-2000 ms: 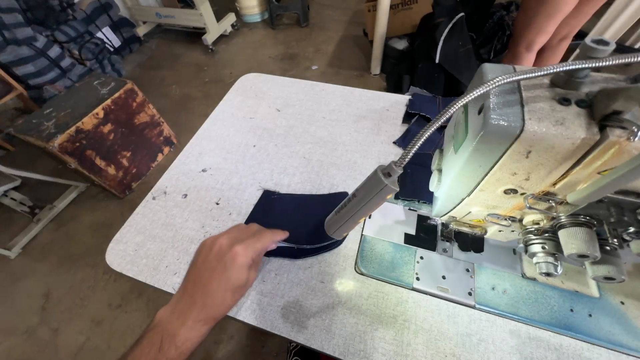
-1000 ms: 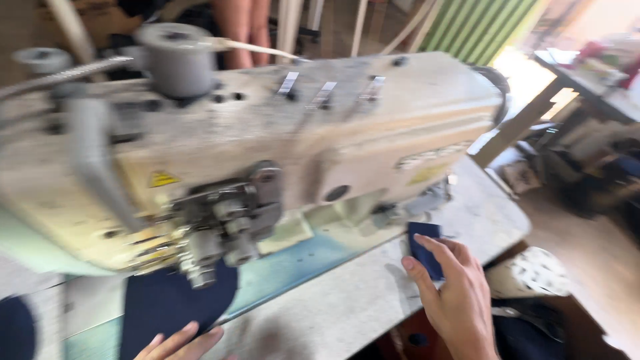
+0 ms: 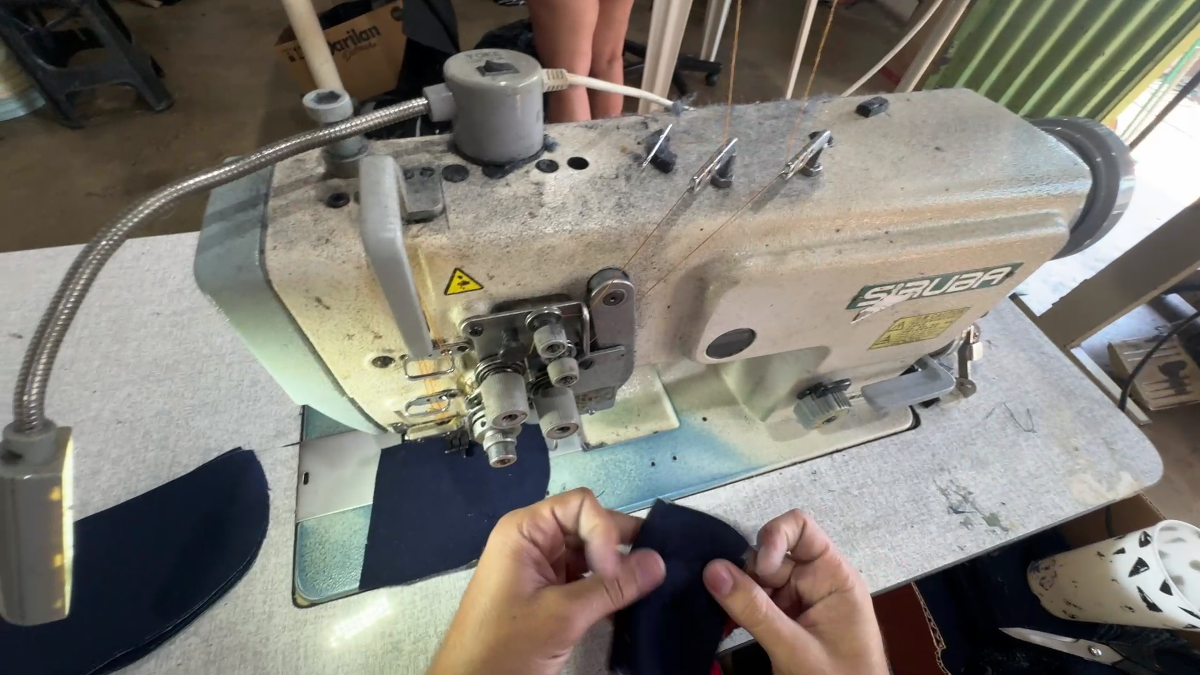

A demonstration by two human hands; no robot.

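Note:
My left hand (image 3: 562, 581) and my right hand (image 3: 797, 595) pinch a small dark navy fabric piece (image 3: 680, 581) between thumbs and fingers, in front of the sewing machine's bed. A larger navy fabric piece (image 3: 450, 511) lies on the bed of the Siruba sewing machine (image 3: 694, 253), partly beneath its needle area, which the thread tension knobs (image 3: 506, 398) hide. Navy fabric pieces (image 3: 169, 553) with a curved edge lie stacked on the table at the left. The lower end of the held piece drops past the table's front edge.
A lamp (image 3: 37, 525) on a flexible metal neck hangs at the left above the table (image 3: 1041, 450). At the lower right are scissors (image 3: 1059, 645) and a white patterned cup (image 3: 1116, 577). Another person's legs (image 3: 581, 56) and a cardboard box (image 3: 342, 56) are behind the machine.
One second ago my right hand touched a small navy piece on the table's right part and my left hand was by the fabric on the bed; now both hold a small piece together.

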